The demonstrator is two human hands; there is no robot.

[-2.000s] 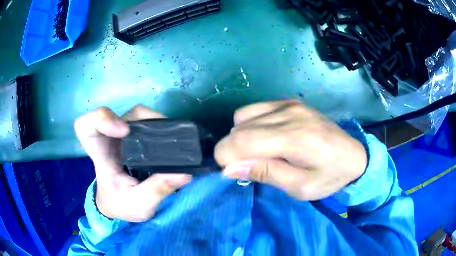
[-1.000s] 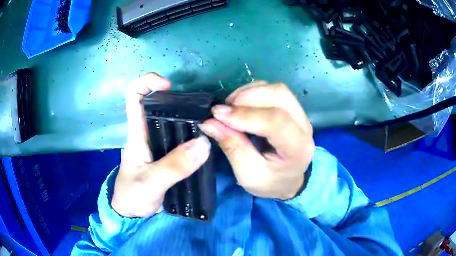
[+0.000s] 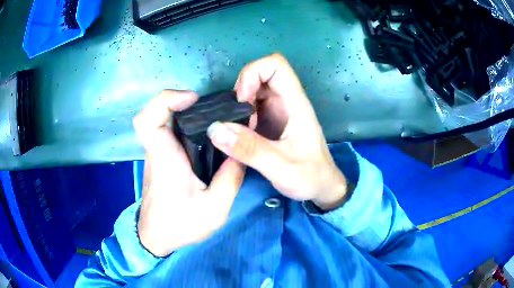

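A dark housing (image 3: 198, 151) stands end-up between my hands, in front of my chest near the worktop's front edge. A black end cap (image 3: 211, 110) covers its upper end. My left hand (image 3: 177, 163) is wrapped around the housing's left side and lower part. My right hand (image 3: 276, 135) grips the right side of the cap end, with the thumb on its front edge and the fingers behind it. The lower part of the housing is hidden by my left hand.
A blue parts bin (image 3: 42, 31) with tiny black screws is at upper left. One housing (image 3: 189, 12) lies at the top, another (image 3: 23, 112) at far left. Black frames (image 3: 445, 56) are heaped at upper right by clear plastic (image 3: 499, 93). A black cable (image 3: 468, 126) runs along the right edge.
The housing has tilted more end-on to the view, so its slotted side shows less. My right hand has moved from pinching the cap's corner to gripping its right end with thumb and fingers.
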